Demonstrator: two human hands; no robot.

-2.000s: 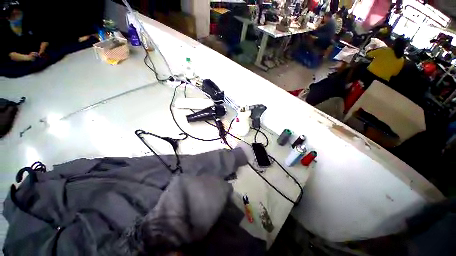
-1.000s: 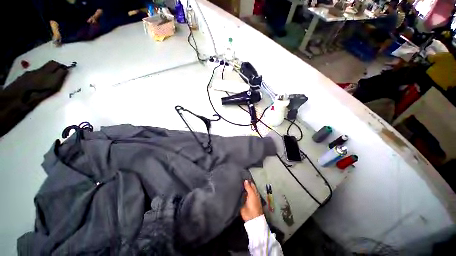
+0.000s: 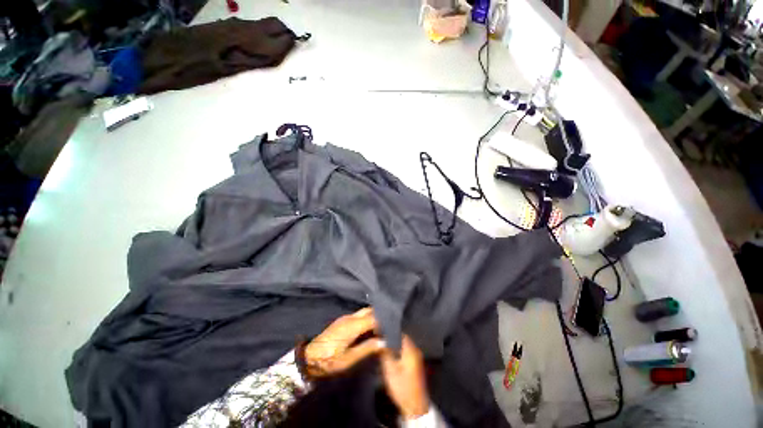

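A dark grey hooded jacket (image 3: 251, 242) lies spread on the white table, its neck end away from me. My left hand (image 3: 345, 341) is at the near middle of the jacket, its fingers at a raised fold of the grey cloth. My right hand (image 3: 403, 376) is close beside it, slightly blurred, with its fingertips at the same fold. Both hands hold the cloth between them. The hidden fingertips show no tool. Small snips (image 3: 512, 366) with a yellow and orange handle lie right of the jacket.
A loose black hanger (image 3: 452, 201) touches the jacket's far right. A black hair dryer (image 3: 535, 180), white spray gun (image 3: 596, 230), phone (image 3: 589, 306) and looping cables lie at right. Several spools, one red (image 3: 672, 375), stand near the ledge. A brown garment (image 3: 217, 52) lies far left.
The view has swung left over the jacket. My left hand has come into view. My right hand has moved from the sleeve side to the raised fold at the middle, where both hands now hold cloth.
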